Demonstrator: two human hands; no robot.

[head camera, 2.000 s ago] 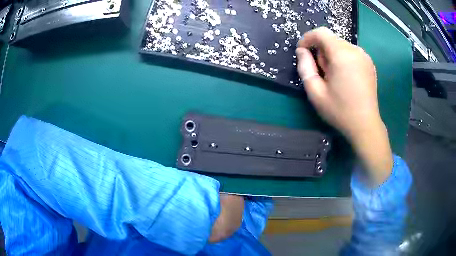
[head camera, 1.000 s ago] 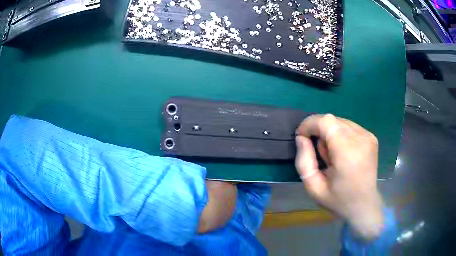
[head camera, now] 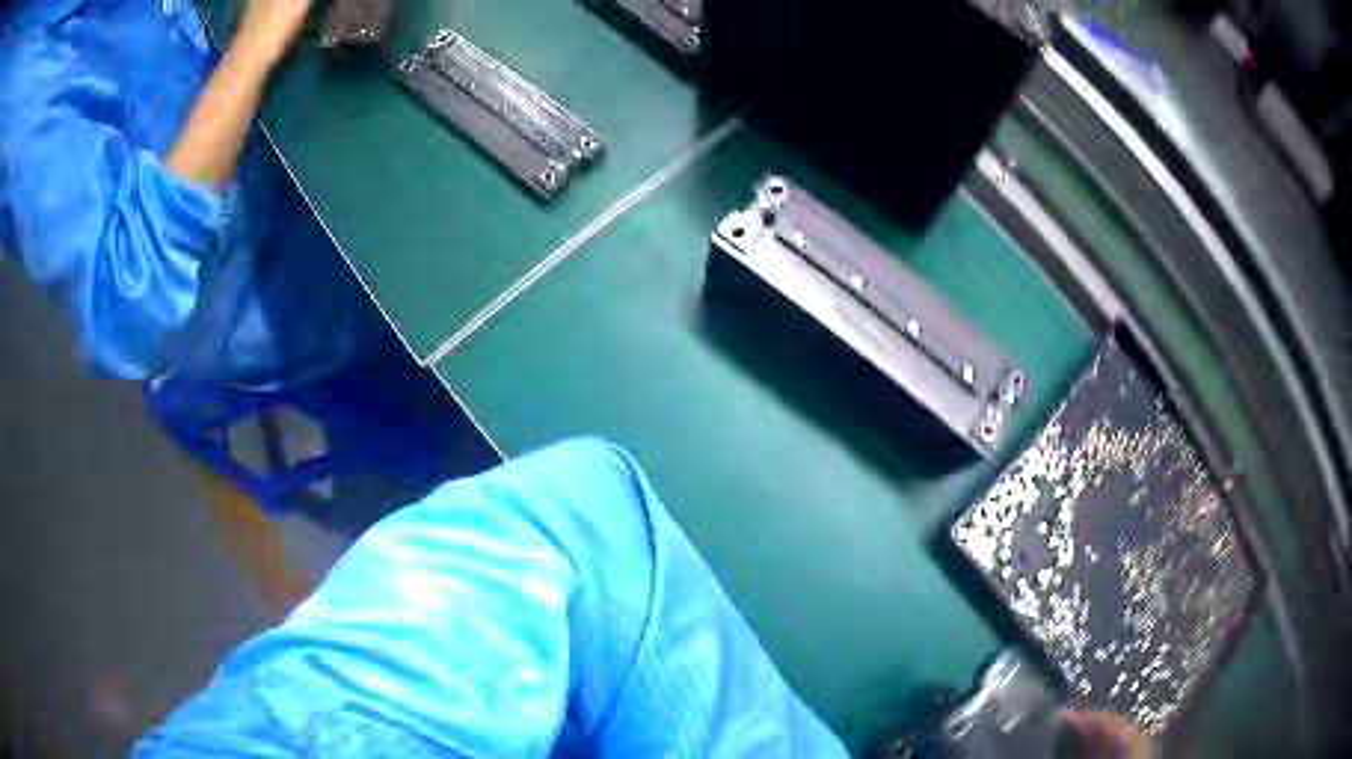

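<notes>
A black plate (head camera: 993,719) lies at the bottom right edge, blurred and cut off by the frame. A small blurred part of my right hand (head camera: 1105,734) shows at its right end; whether it holds anything cannot be told. My left sleeve fills the bottom centre, and my left hand is not in view. The black tray (head camera: 1094,512) with many silvery bits (head camera: 1038,549) lies above the plate. A tall stack of plates (head camera: 875,319) stands on the green mat, with ringed holes and a row of bright dots on top.
At the upper left, a person in blue (head camera: 89,193) reaches over the bench beside a single plate (head camera: 504,116). A blue stool (head camera: 274,438) stands below. A large black block (head camera: 860,89) is at top centre. Metal rails (head camera: 1186,193) curve along the right.
The view has swung left, bringing the other person, stool and stack into sight. The plate, tray and my right hand now lie at the lower right, with the hand mostly cut off.
</notes>
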